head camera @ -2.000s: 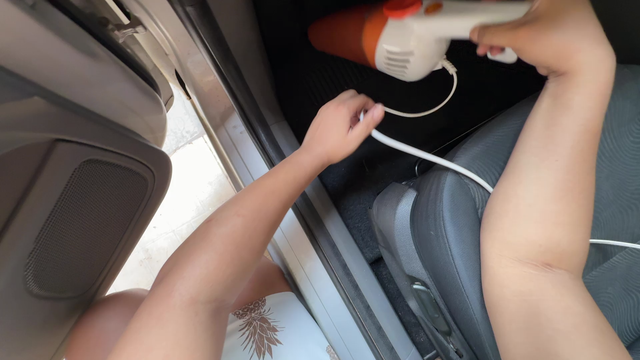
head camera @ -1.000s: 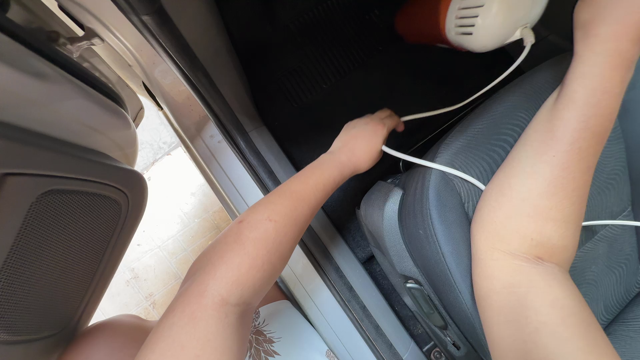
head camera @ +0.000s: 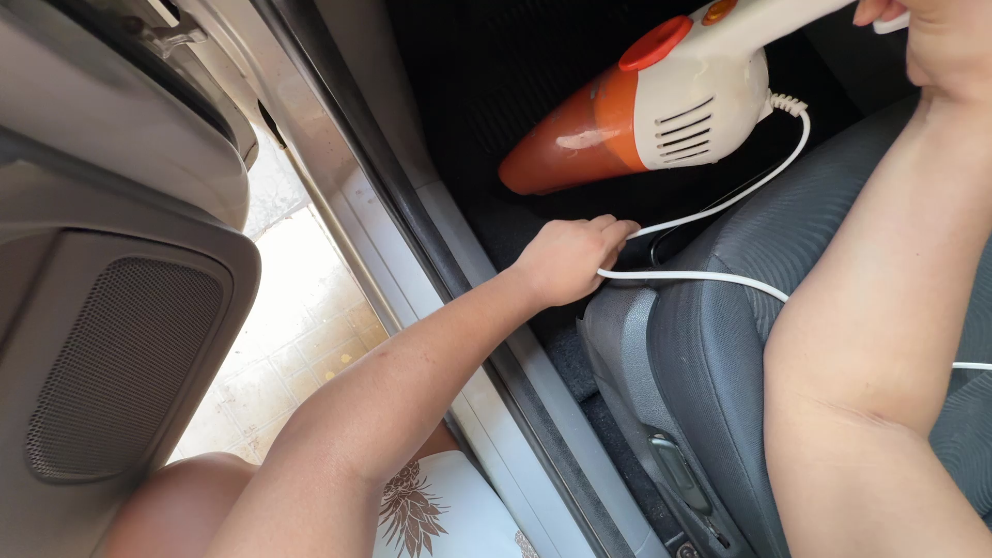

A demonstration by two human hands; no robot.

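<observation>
A handheld vacuum cleaner, white with an orange translucent nozzle and a red button, is over the dark footwell, its nozzle pointing lower left. My right hand, cut off by the top right edge, is closed around its white handle. A white power cord runs from the vacuum's rear through my left hand, then across the seat and under my right forearm. The fingers of my left hand are closed on the cord, near the front corner of the grey car seat.
The open car door with its speaker grille stands at left. The metal door sill crosses diagonally below my left forearm. A seat lever is on the seat's side. Tiled ground shows between door and sill.
The vacuum, mostly beyond the top edge one second ago, is lower and further into view, with my right hand on its handle. My left hand still has the cord.
</observation>
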